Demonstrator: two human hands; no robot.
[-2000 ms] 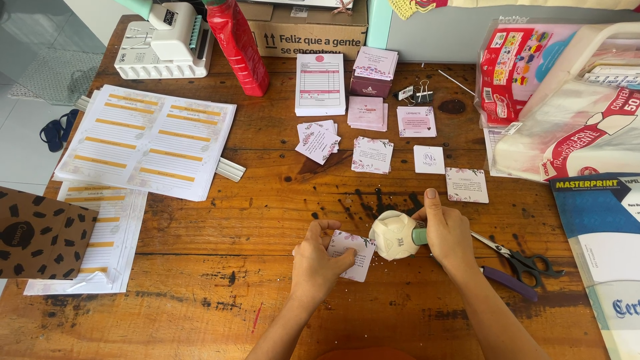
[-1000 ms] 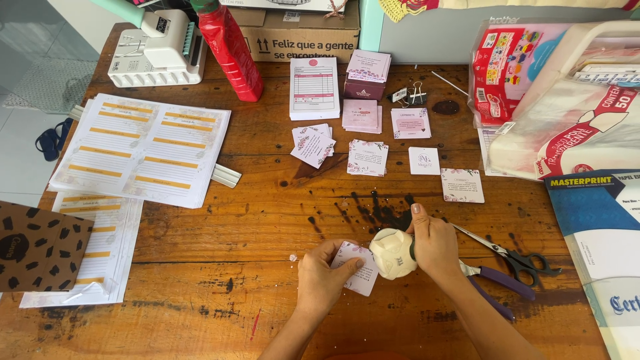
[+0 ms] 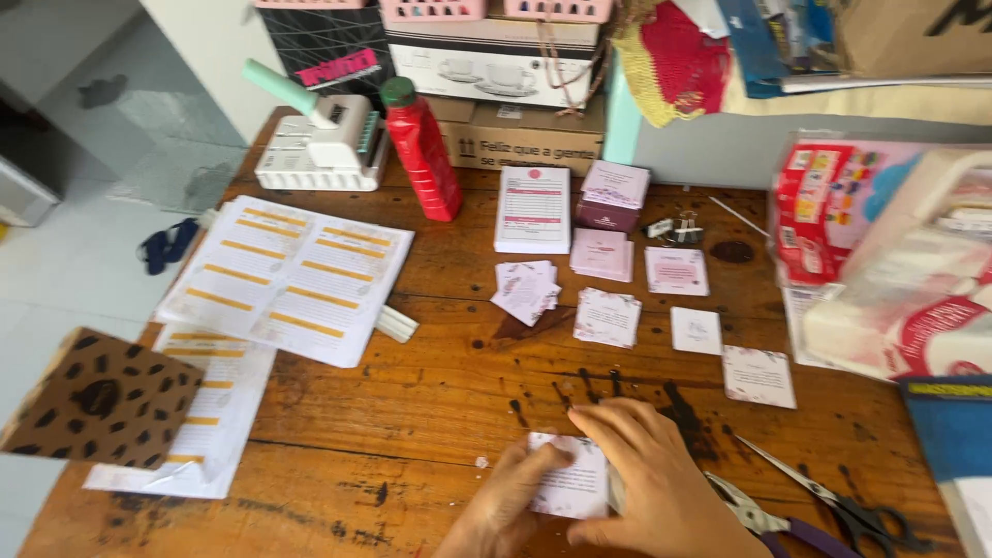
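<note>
My left hand (image 3: pixel 515 492) holds a white printed card (image 3: pixel 572 477) with a floral border, its thumb on the card's face. My right hand (image 3: pixel 643 480) is arched over the card's right edge, fingers bent; a pale object (image 3: pixel 616 492) shows only in part between its palm and the card, and whether it is gripped is hidden. Right of this hand lie pliers (image 3: pixel 744 504) with purple handles and black-handled scissors (image 3: pixel 833 496). Beyond the hands rest a small stack of floral cards (image 3: pixel 607 318), a small white card (image 3: pixel 696 330) and a single floral card (image 3: pixel 759 377).
Printed sheets (image 3: pixel 287 279) and a spotted brown box (image 3: pixel 105 399) lie at left. Behind stand a white punch-like device (image 3: pixel 322 151), a red bottle (image 3: pixel 422 155), a notepad stack (image 3: pixel 532 211) and a cardboard box (image 3: pixel 527 143). Binder clips (image 3: pixel 674 230) and plastic packages (image 3: pixel 891 263) are at right.
My right hand has moved from the side of the round pale tool to over the card's right edge, covering most of that tool. The view has shifted.
</note>
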